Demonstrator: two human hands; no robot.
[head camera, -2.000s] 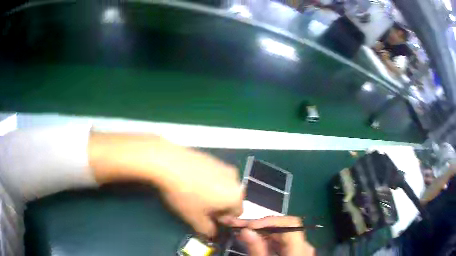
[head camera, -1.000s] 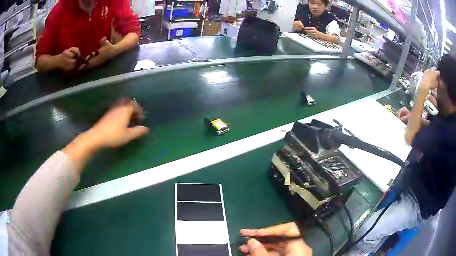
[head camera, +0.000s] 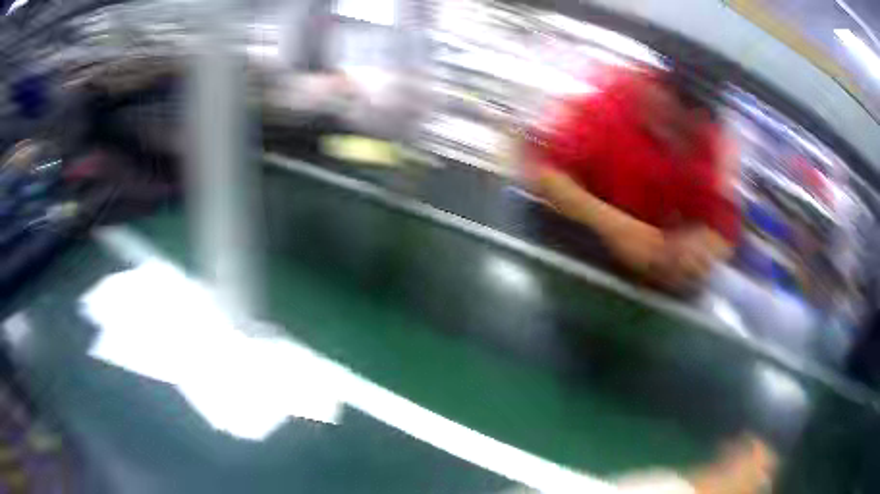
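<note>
The view is strongly blurred. My left hand (head camera: 738, 468) shows at the bottom right, over the green conveyor belt (head camera: 434, 352), partly cut off by the lower edge. Its fingers are too blurred to tell whether they hold anything. My right hand is out of the picture. The tweezers, the black adhesive sheet and any watch unit cannot be seen.
A white metal rail (head camera: 425, 420) runs diagonally along the belt. Blurred white sheets (head camera: 222, 357) lie on the green bench at the left. A pale upright post (head camera: 222, 174) stands at the left. A person in red (head camera: 642, 145) is across the belt.
The view has swung to the left and blurred. The black taped box, adhesive sheet and my right hand have left the picture. My left hand now appears at the bottom right.
</note>
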